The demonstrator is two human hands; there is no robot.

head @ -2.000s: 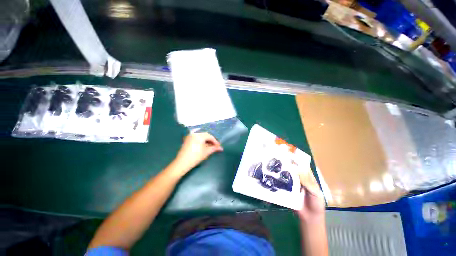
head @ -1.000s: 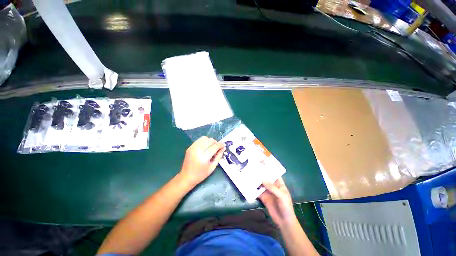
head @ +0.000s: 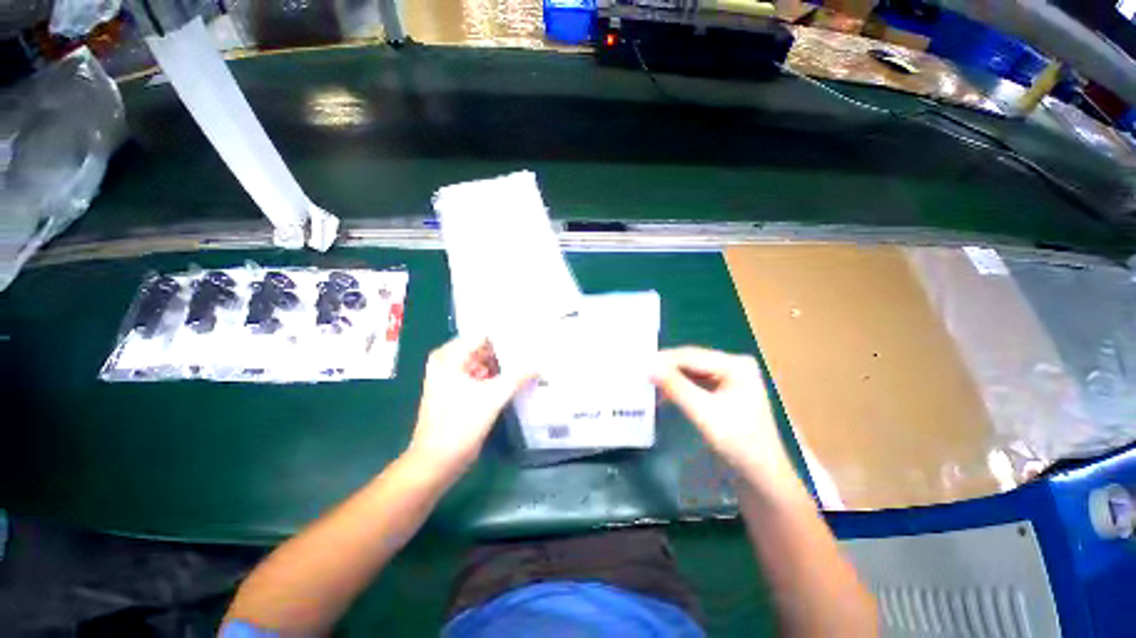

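Observation:
A white card [head: 591, 374] shows its back, with small text and a barcode at its lower edge, in front of me over the green bench. My left hand [head: 473, 389] holds its left edge; the fingertips lie partly on it. My right hand [head: 715, 389] pinches its right edge. A clear edge shows below the card; whether the card sits inside a clear bag I cannot tell. The stack of poly bags [head: 501, 247] lies behind the card, its near end hidden. An overlapping row of bagged cards [head: 255, 327] lies at the left, dark pictures facing up.
A brown cardboard sheet [head: 860, 374] lies at the right, partly under clear film [head: 1071, 349]. A metal rail [head: 673, 237] with a white upright [head: 231, 125] runs behind the bench, beside the dark green conveyor belt. A crumpled plastic bag [head: 50, 162] is at far left. A blue machine stands at lower right.
The card's picture side faced up before; now its printed back faces up and it is squarer to me. My right hand has moved up to its right edge. The view has tilted upward.

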